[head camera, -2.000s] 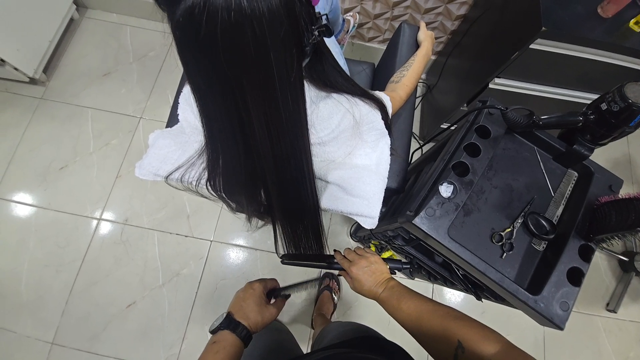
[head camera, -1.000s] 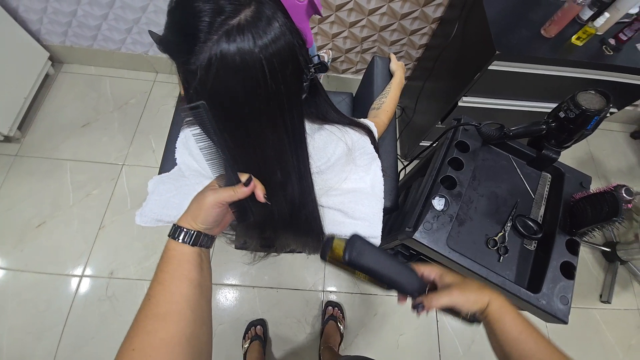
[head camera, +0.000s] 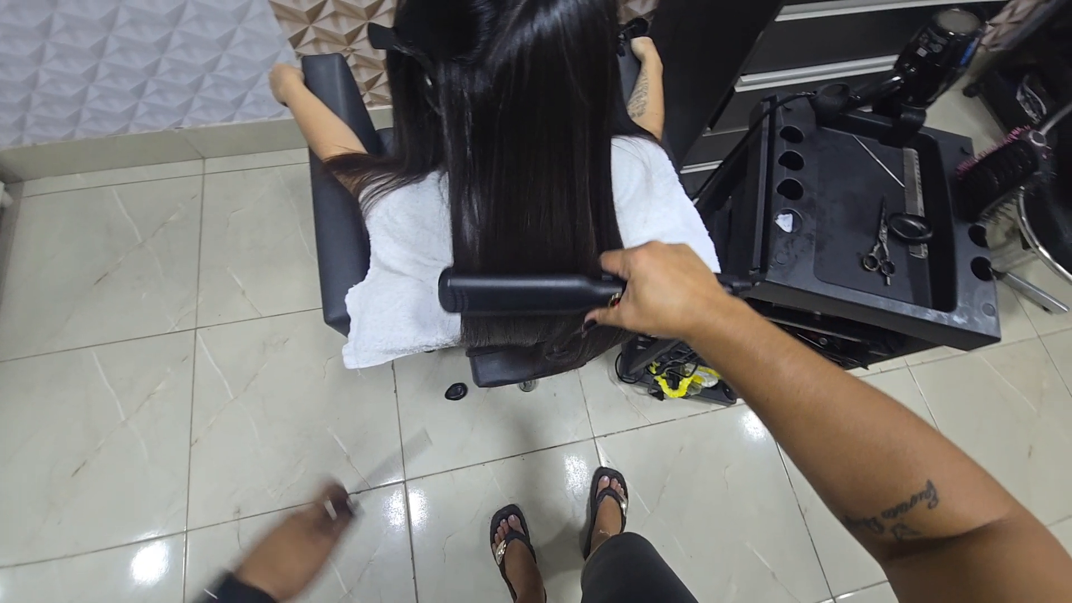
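Long straight dark hair (head camera: 528, 167) hangs down the back of a seated person with a white towel (head camera: 402, 260) over the shoulders. My right hand (head camera: 666, 289) grips a black hair straightener (head camera: 528, 293), which lies level across the lower part of the hair. Whether its plates are closed on the hair is hard to see. At the lower left, away from the hair, my left hand (head camera: 301, 532) is blurred, its fingers closed on a blurred comb (head camera: 394, 461). A black clip (head camera: 394, 38) sits in the hair at the upper left.
At the right stands a black salon trolley (head camera: 854, 209) with scissors (head camera: 879, 251), a comb (head camera: 913, 197), a hair dryer (head camera: 938, 54) and a round brush (head camera: 1001, 172). Black chair armrests (head camera: 339, 201) flank the person. Cables and something yellow (head camera: 687, 381) are under the trolley.
My left hand has dropped from beside the hair to the lower left with the comb. My right hand has brought the straightener from the hair's lower right side across it. The view has shifted.
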